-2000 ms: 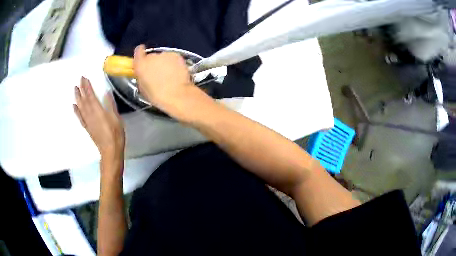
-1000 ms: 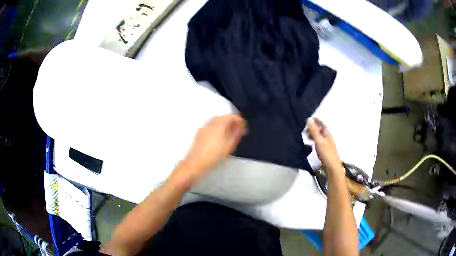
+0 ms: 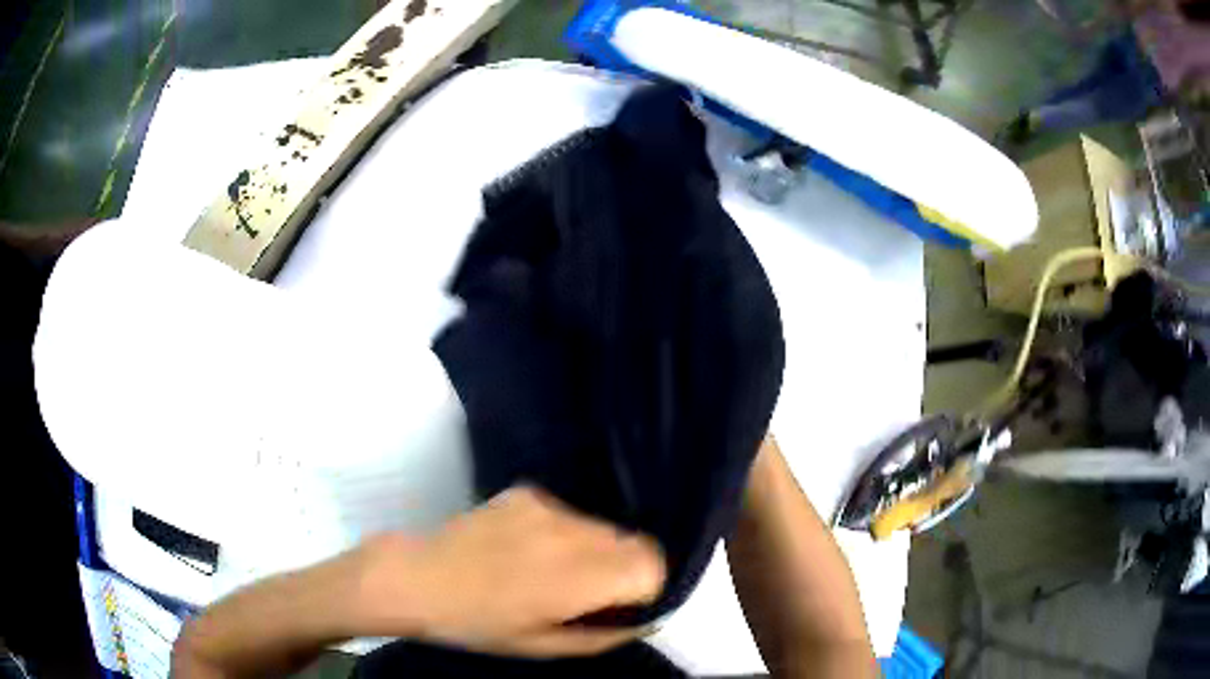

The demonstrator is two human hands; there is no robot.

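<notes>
The black garment point(image 3: 624, 318) lies bunched over the pressing buck and the white table, its gathered body pointing away from me. A toothed edge shows at its upper left. My left hand point(image 3: 557, 570) is closed on the garment's near end, slightly blurred. My right forearm reaches up at the garment's right side; my right hand is hidden under or behind the cloth. The steam iron point(image 3: 916, 478), with a yellow-orange handle, rests at the table's right edge, out of my hands.
The padded buck point(image 3: 239, 371) extends left. A stained pale bar point(image 3: 319, 133) lies far left. A second narrow board point(image 3: 823, 120) stands at the far side. A yellowish hose point(image 3: 1039, 318) and a pale wrapped hose point(image 3: 1095, 464) run right from the iron. A cardboard box point(image 3: 1055, 239) is beyond.
The iron was released after the first frame and set down at the right. Since then, the garment has been drawn nearer and turned, with my left hand now at its near end.
</notes>
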